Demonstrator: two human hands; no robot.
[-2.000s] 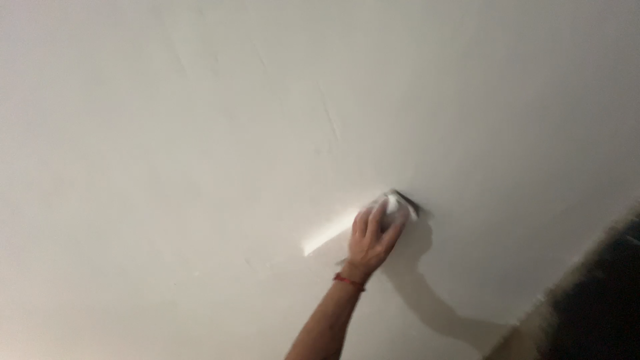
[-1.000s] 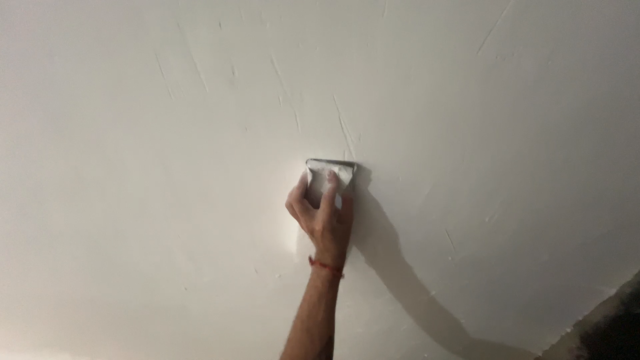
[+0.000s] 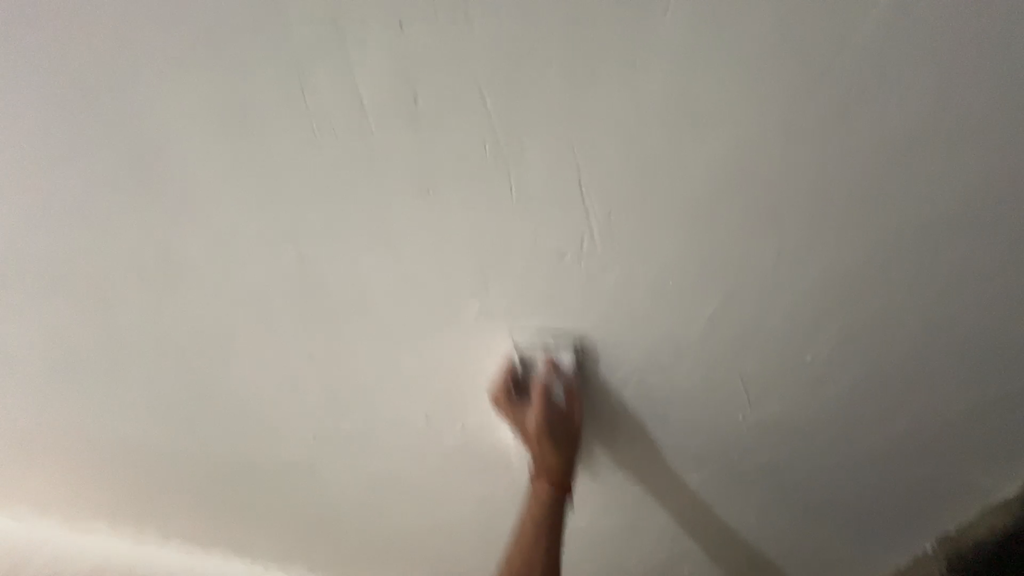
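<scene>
My right hand (image 3: 544,408), with a red string around its wrist, reaches up from the bottom of the head view. Its fingers are closed around a small, flat, whitish hand tool (image 3: 560,346) with a dark edge. The tool lies against a pale plastered surface (image 3: 320,264); motion blur hides its exact kind. My left hand is out of view.
Thin raised ridges (image 3: 586,200) and small marks run across the surface above the hand, with another short ridge to its right. The arm's shadow falls to the lower right. A dark area (image 3: 988,536) borders the surface at the bottom right corner.
Over the last second my right hand has moved down the surface with the tool, away from the long ridge just above it. Two seconds ago the hand was farther right in the view, tilted rightward.
</scene>
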